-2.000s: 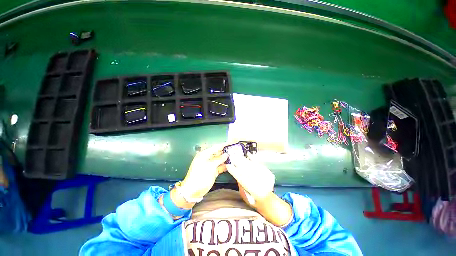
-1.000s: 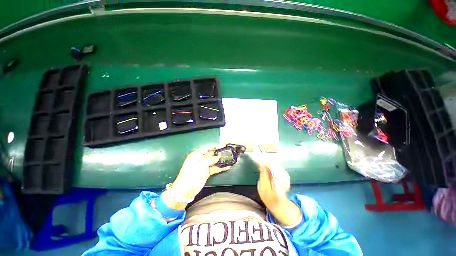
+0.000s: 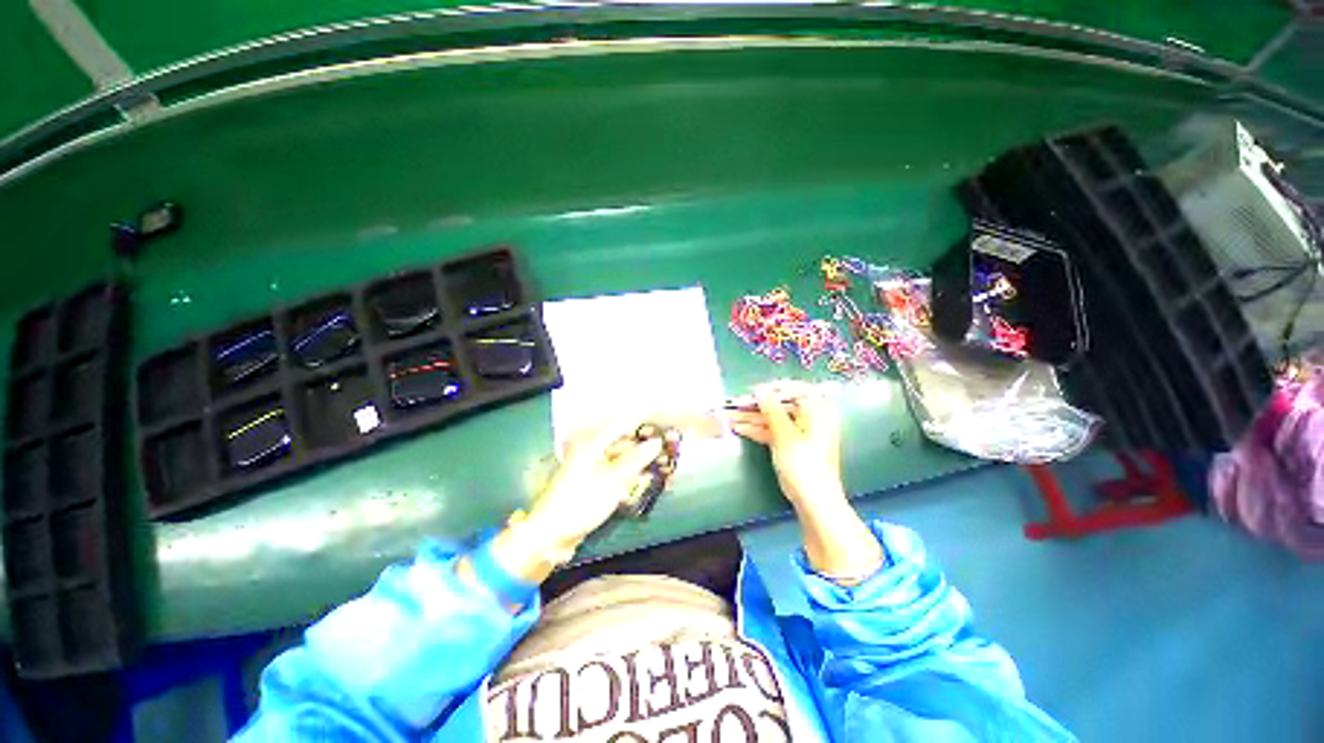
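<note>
My left hand (image 3: 593, 482) holds a small black device (image 3: 654, 468) over the near edge of the white paper sheet (image 3: 635, 353). The device's details are blurred. My right hand (image 3: 796, 438) holds a slim pen-like tool (image 3: 744, 408) at the paper's right edge, apart from the device. Left of the paper lies a black parts tray (image 3: 356, 370) with several black units in its pockets and a small white label (image 3: 366, 420) in one. A tangled pile of coloured pieces (image 3: 784, 328) lies right of the paper.
A clear plastic bag (image 3: 987, 411) and a black box (image 3: 1028, 298) with coloured pieces lie at right, beside overlapping black trays (image 3: 1147, 276). Another pocketed tray (image 3: 61, 479) is at far left. Small black units (image 3: 147, 224) lie beyond it. A pink sleeve (image 3: 1275, 472) shows at far right.
The view has turned, so the bench things shift left and tilt. My hands were together at the device; my right hand has moved away to the right with the slim tool. The device stays in my left hand.
</note>
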